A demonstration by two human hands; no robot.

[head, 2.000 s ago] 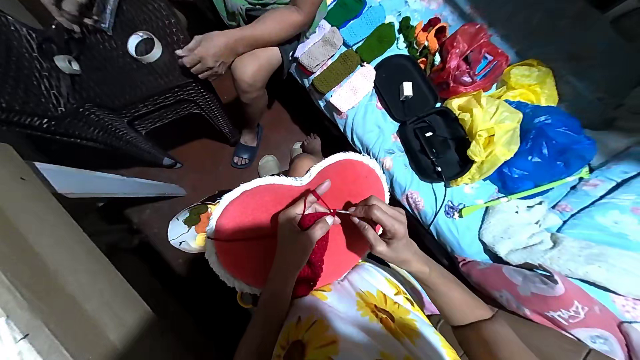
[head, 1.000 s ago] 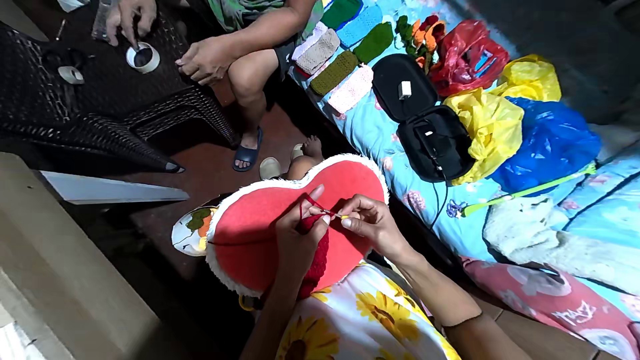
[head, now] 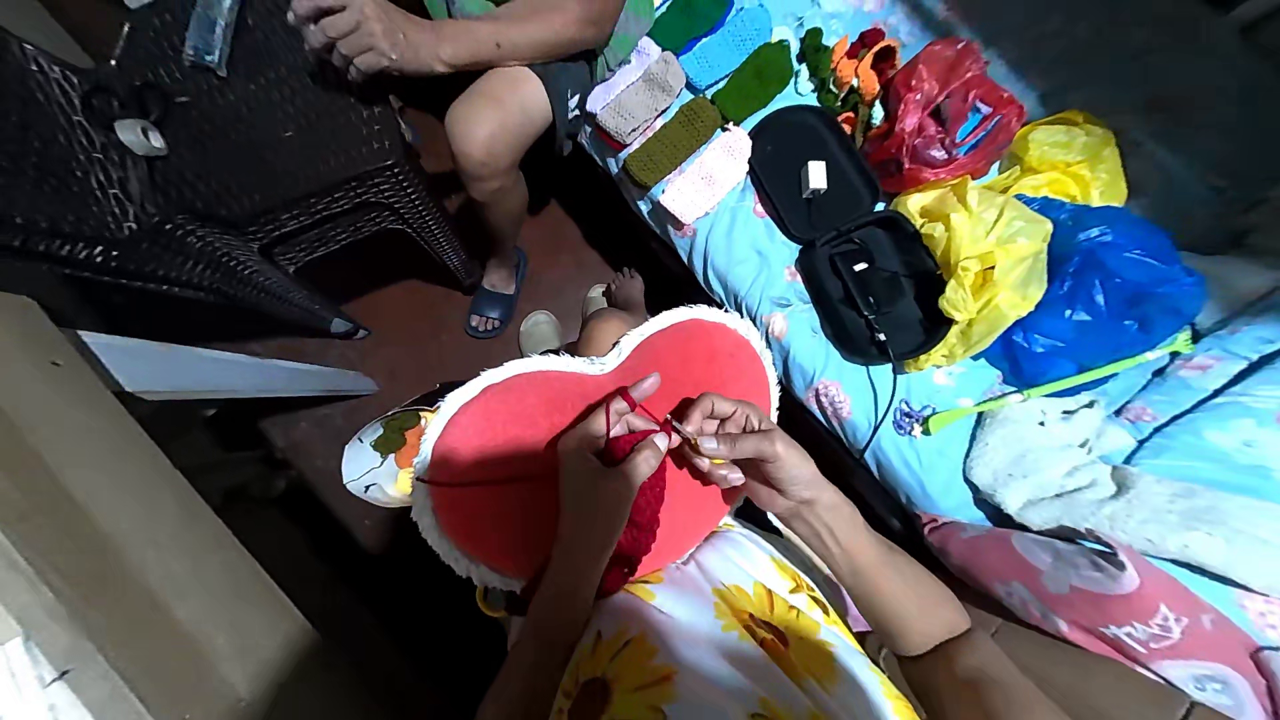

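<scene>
A red heart-shaped cushion with white fluffy trim (head: 500, 430) lies across my lap. Above it my left hand (head: 612, 440) pinches a dark red crocheted piece (head: 640, 520), with red yarn (head: 612, 408) looped around its raised finger. The piece hangs down over the cushion toward my lap. My right hand (head: 740, 445) grips a crochet hook (head: 684, 432) whose tip meets the yarn at the edge of the piece, close to my left fingertips. A little yellow shows at the hook's handle under the right fingers.
Crocheted rectangles (head: 672, 142), an open black zip case (head: 875, 290), yellow (head: 985, 260), blue (head: 1095, 285) and red (head: 940, 115) plastic bags lie on the bed. Another person's hand (head: 365, 35) is over a black woven-pattern table (head: 250, 150). A round container (head: 375, 465) stands left of the cushion.
My hands stay close together over the cushion, with small shifts of the fingers and hook. The other person's one hand has left the tape roll it touched a second ago.
</scene>
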